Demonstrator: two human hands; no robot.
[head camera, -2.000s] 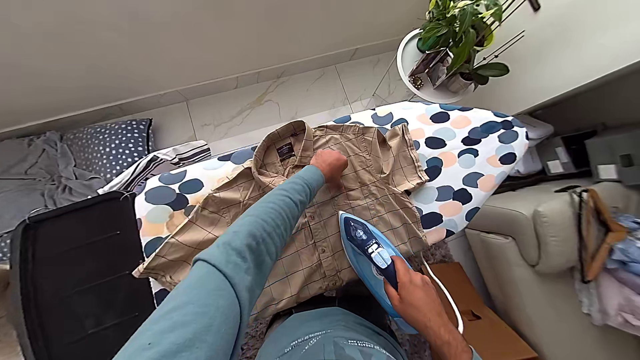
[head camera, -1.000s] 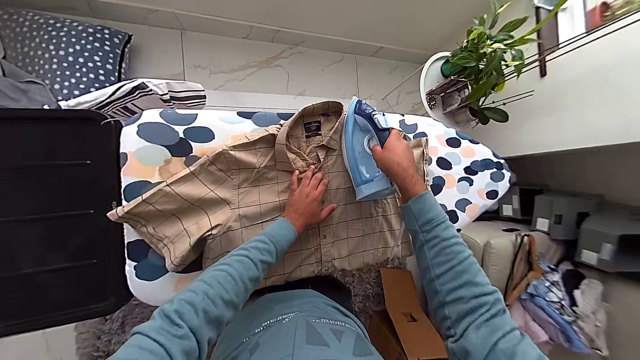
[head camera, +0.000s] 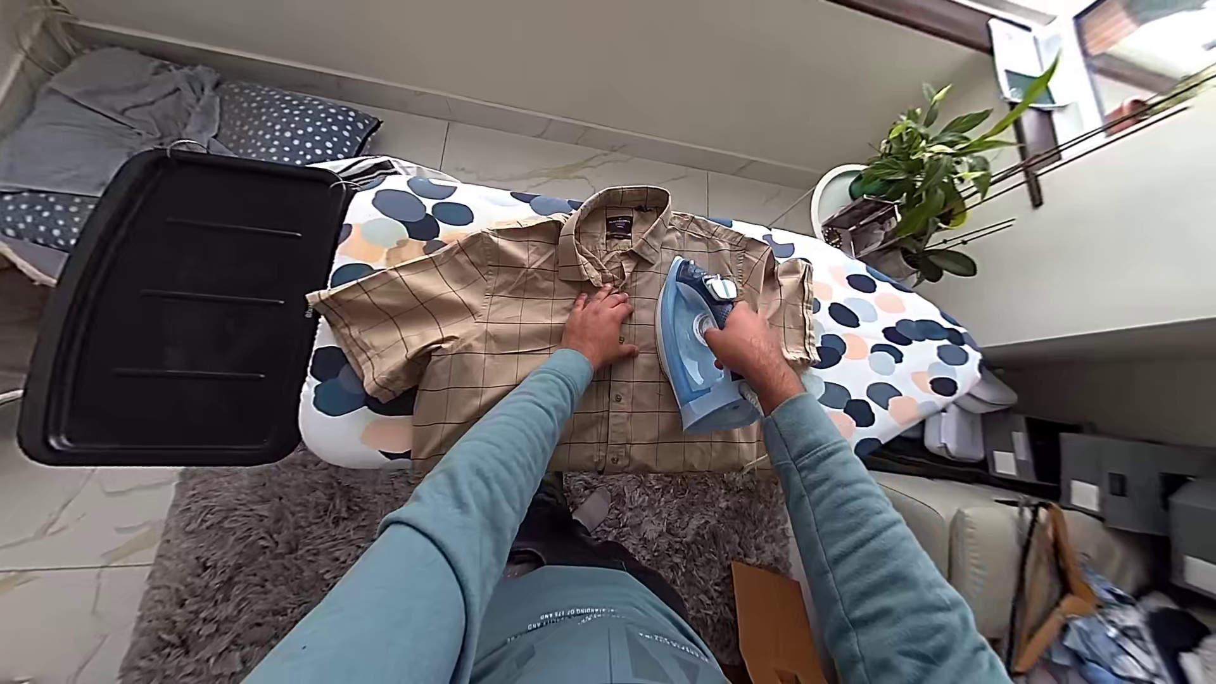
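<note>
A tan checked short-sleeved shirt lies front up across an ironing board with a spotted cover, its collar at the far side. My left hand presses on the button placket just below the collar, fingers somewhat apart, holding nothing. My right hand grips the handle of a blue steam iron, whose tip points away from me on the shirt's chest, beside the placket. The soleplate is mostly hidden, and I cannot tell whether it lies fully flat.
A black plastic lid or tray is at the board's left end. Beyond the right end are a potted plant and grey boxes. An open cardboard box stands on the floor near a cream sofa. A shaggy rug lies below.
Two seconds ago the iron was low on the right and my left hand was near the collar's right side. Since one second ago the iron has come down the shirt toward me.
</note>
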